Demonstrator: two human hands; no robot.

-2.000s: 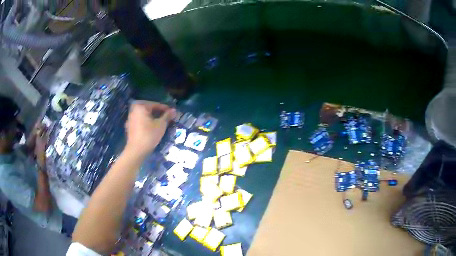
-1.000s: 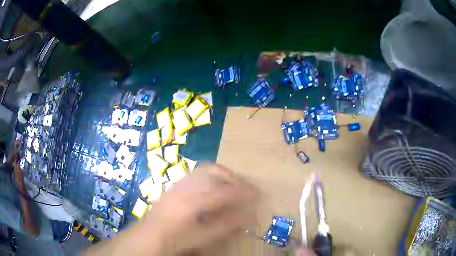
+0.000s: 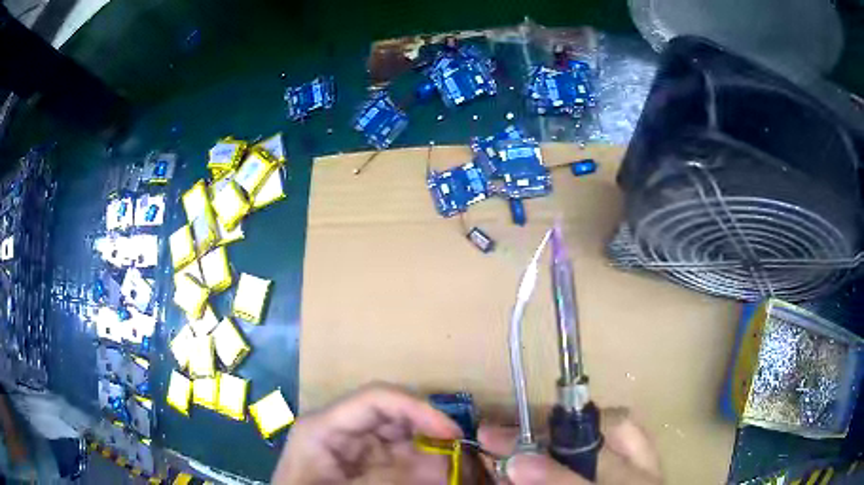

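Note:
My left hand (image 3: 365, 438), at the bottom edge, pinches a yellow-edged battery (image 3: 455, 462), which is partly cut off. My right hand (image 3: 616, 450) holds the soldering iron (image 3: 568, 355), its tip pointing up over the cardboard. A thin pale feed tube (image 3: 516, 350) runs beside the shaft and meets near the tip. The fingertips of both hands are close together at a thin wire by the battery; whether the right fingers grip it I cannot tell. A small blue circuit board (image 3: 455, 407) lies just behind the fingers, partly hidden.
Cardboard mat (image 3: 398, 275) lies under the hands. Several blue boards (image 3: 512, 163) with wired parts sit at its back. Loose batteries (image 3: 227, 343) lie left, finished assemblies (image 3: 123, 251) farther left. A black fan (image 3: 748, 242) and a tray of shiny metal (image 3: 801, 374) stand right.
The view has swung right and down. My left hand has come from the assemblies at left to the mat and now holds a battery. The iron now shows more fully, with its tip raised.

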